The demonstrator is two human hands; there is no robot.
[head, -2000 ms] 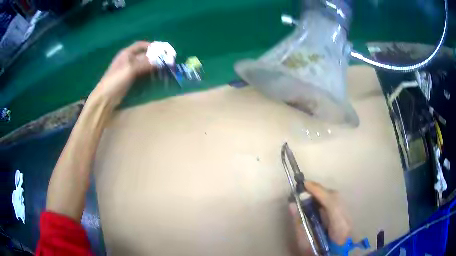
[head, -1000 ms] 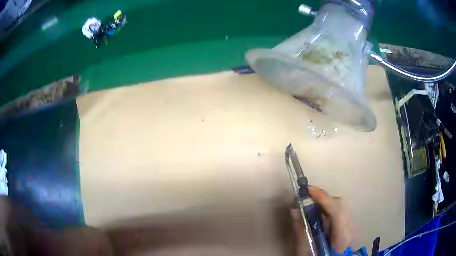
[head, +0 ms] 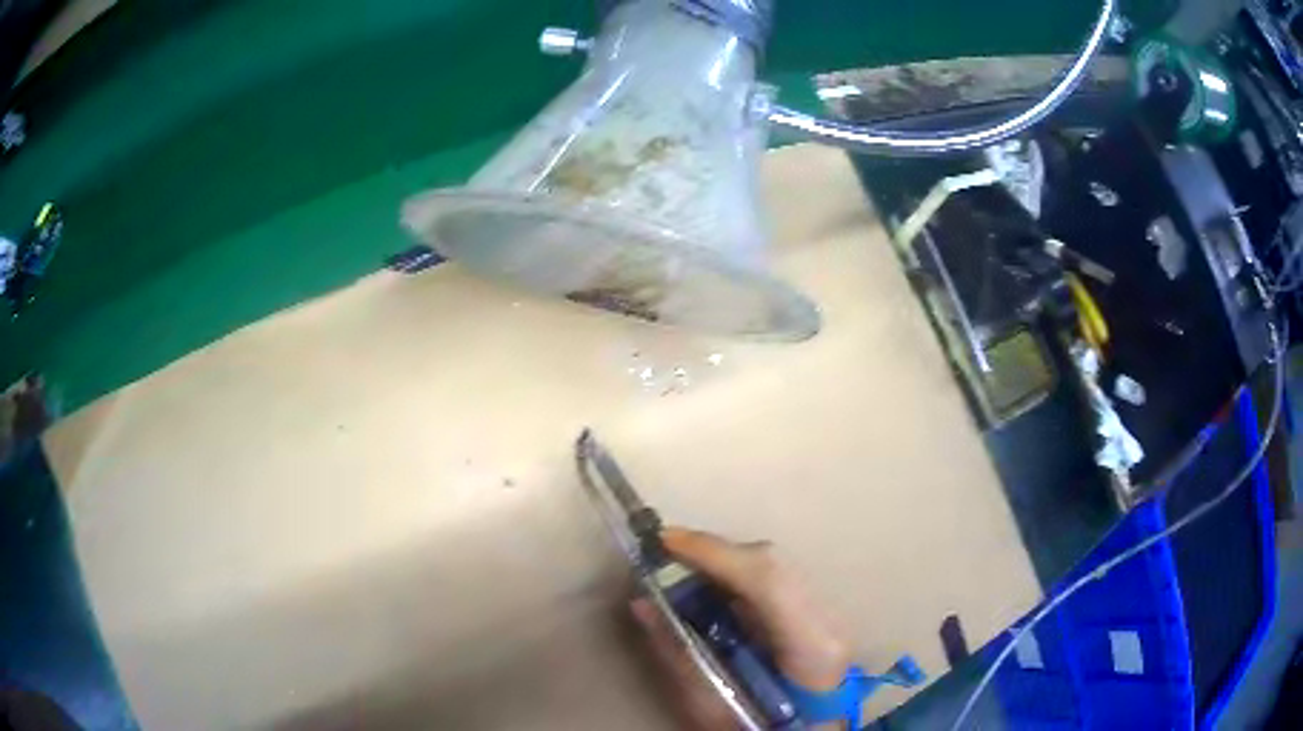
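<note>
My right hand point(head: 757, 614) is closed around the dark handle of a soldering iron point(head: 646, 531). The iron's metal tip points up and away over the tan sheet point(head: 329, 514), and a thin silvery feed tube runs along its left side. A blue wrist strap point(head: 865, 691) shows at my right wrist. Bright solder scraps point(head: 669, 374) lie on the sheet beyond the tip. My left hand is not in view; a blurred shadow lies across the lower sheet.
A stained clear fume hood point(head: 629, 214) hangs over the sheet's far edge. The green conveyor belt point(head: 243, 172) runs behind, with a part-cut-off unit point(head: 36, 250) at far left. An iron stand with yellowish tray point(head: 1012, 374) and blue crates point(head: 1129, 614) are at right.
The view has turned to the right, so the hood, iron and sheet sit further left. My left hand let go of the white unit on the belt, then left the picture. My right hand still holds the iron.
</note>
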